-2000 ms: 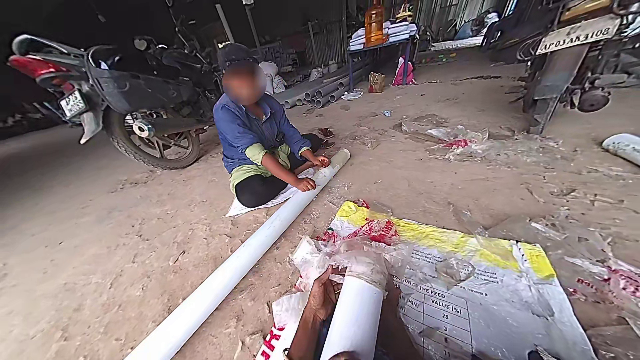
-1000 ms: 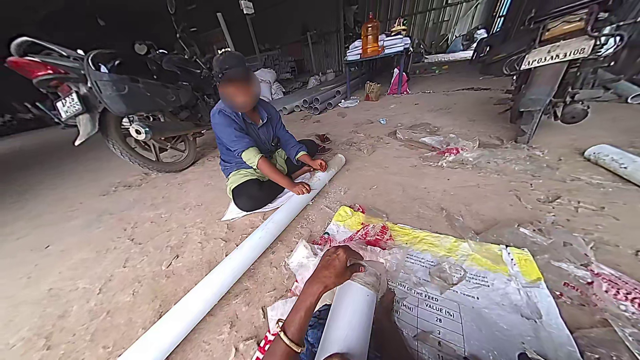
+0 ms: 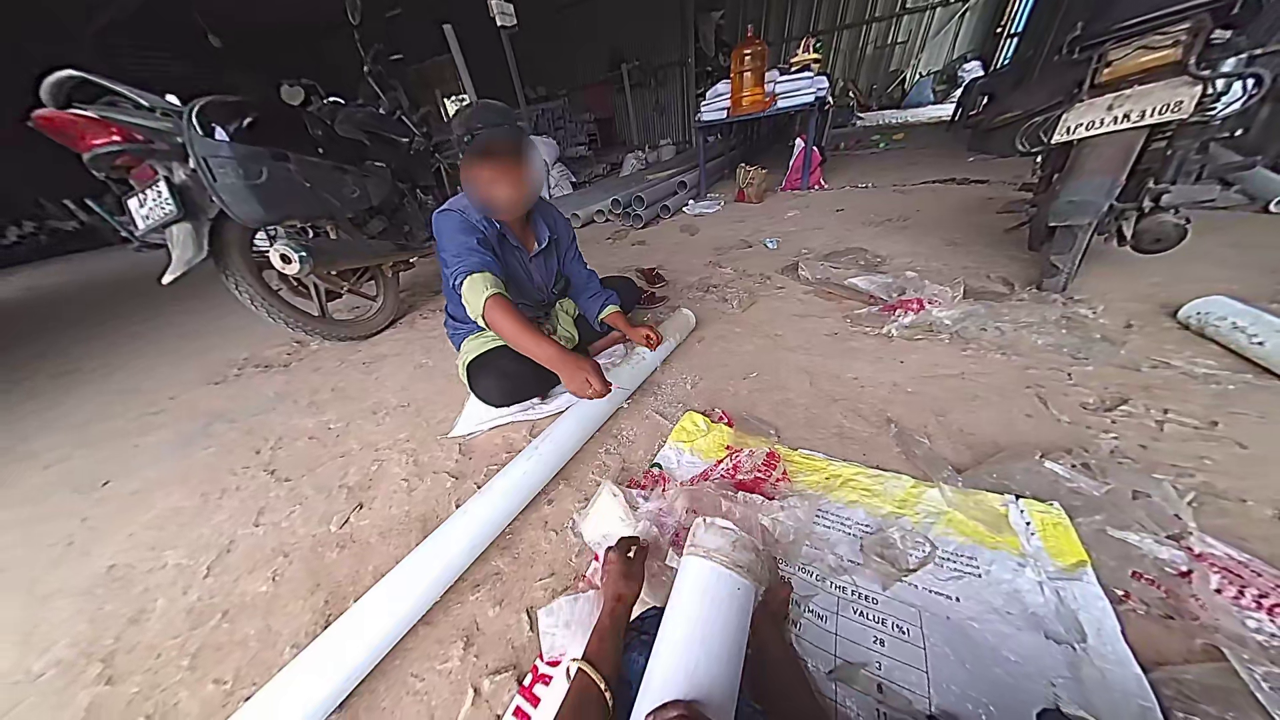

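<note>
A white plastic pipe (image 3: 700, 625) points away from me between my forearms, its far end wrapped in clear plastic film (image 3: 727, 545). My left hand (image 3: 624, 572), with a bangle at the wrist, is just left of the wrapped end, fingers bent at crumpled film; its grip is unclear. My right hand (image 3: 776, 600) lies against the right side of the pipe, mostly hidden behind it. Beneath, a printed woven feed sack (image 3: 960, 600) with a yellow band lies on the ground, with loose clear plastic film (image 3: 700, 505) on it.
A co-worker (image 3: 530, 290) sits cross-legged, both hands on a long white pipe (image 3: 470, 520) running along my left. A motorcycle (image 3: 300, 200) stands back left, another vehicle (image 3: 1110, 150) back right. Film scraps (image 3: 920, 300) and a short pipe (image 3: 1235, 330) lie right. Grey pipes (image 3: 650, 195) lie near a table (image 3: 765, 115).
My left hand was over the top of the pipe's wrapped end one second ago; now it is down at the left side. The co-worker's hands have moved apart along the long pipe.
</note>
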